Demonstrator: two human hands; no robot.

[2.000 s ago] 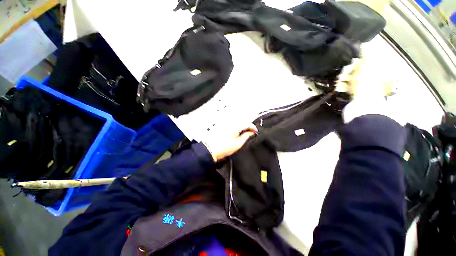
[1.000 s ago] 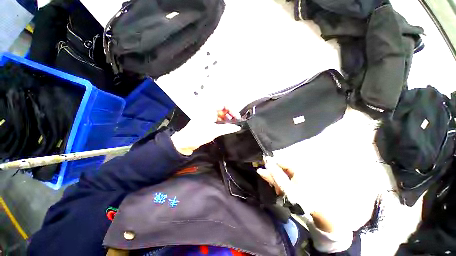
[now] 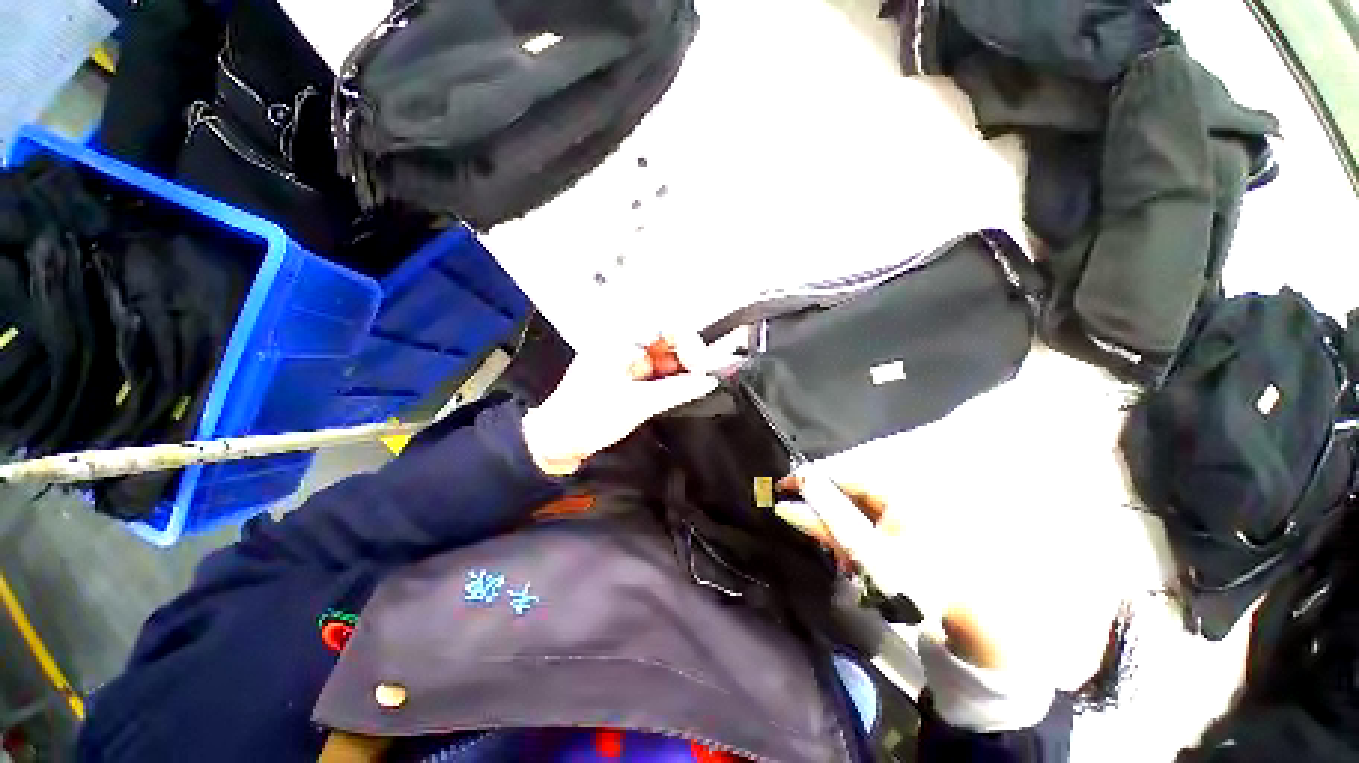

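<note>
A black bag piece point(image 3: 894, 365) with a small pale label lies in front of me, a silvery zip line along its far edge. My left hand point(image 3: 626, 395) is closed on its left end. My right hand point(image 3: 909, 559), pale and overexposed, has its fingertips at the near left corner of the piece. A slim dark object shows under its palm; I cannot tell whether it is a tool. A second black piece point(image 3: 716, 462) with a yellowish label hangs at the table's near edge, partly hidden by the hands.
A rounded black bag point(image 3: 514, 112) lies at the far left of the white tabletop point(image 3: 805, 149). More black bags point(image 3: 1148, 194) lie far right, others point(image 3: 1252, 432) at right. A blue crate point(image 3: 254, 403) of black pieces stands left, with a pale rod point(image 3: 224, 447) across it.
My right hand has moved from the far right end of the piece to its near left corner. My left hand still holds the left end. The view has shifted; the last second shows little change.
</note>
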